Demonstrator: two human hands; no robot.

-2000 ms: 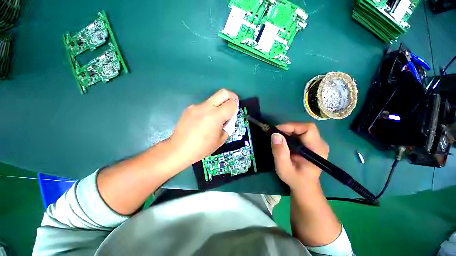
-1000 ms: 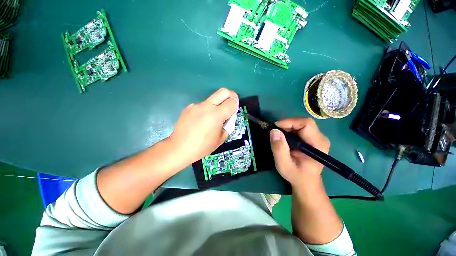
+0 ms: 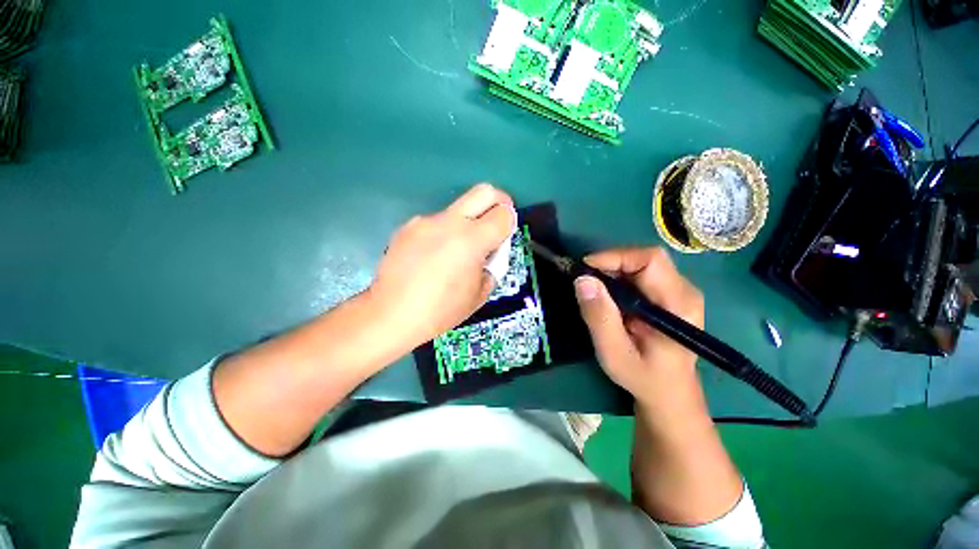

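Note:
A green circuit board panel (image 3: 492, 345) lies on the black mat (image 3: 451, 388) in front of me. My left hand (image 3: 451, 252) is over the panel's upper left part and hides it. Its fingers are closed around something white (image 3: 500, 261); whether this is a small part or a finger covering is unclear. My right hand (image 3: 644, 316) holds the black soldering iron (image 3: 692, 340) like a pen. The iron's thin metal tip points left at the panel's upper right edge. I cannot tell if it touches.
A pot with silvery-grey contents (image 3: 721, 201) stands right of the mat. The dark soldering station (image 3: 902, 263) is at the right, beside a small metal rod (image 3: 773, 334). Board stacks (image 3: 569, 70) lie beyond the mat. One panel (image 3: 204, 107) lies at left. A blue bin (image 3: 113, 399) shows below the bench edge.
My right hand and the iron have shifted very slightly up and left. My left hand stays in nearly the same place over the panel.

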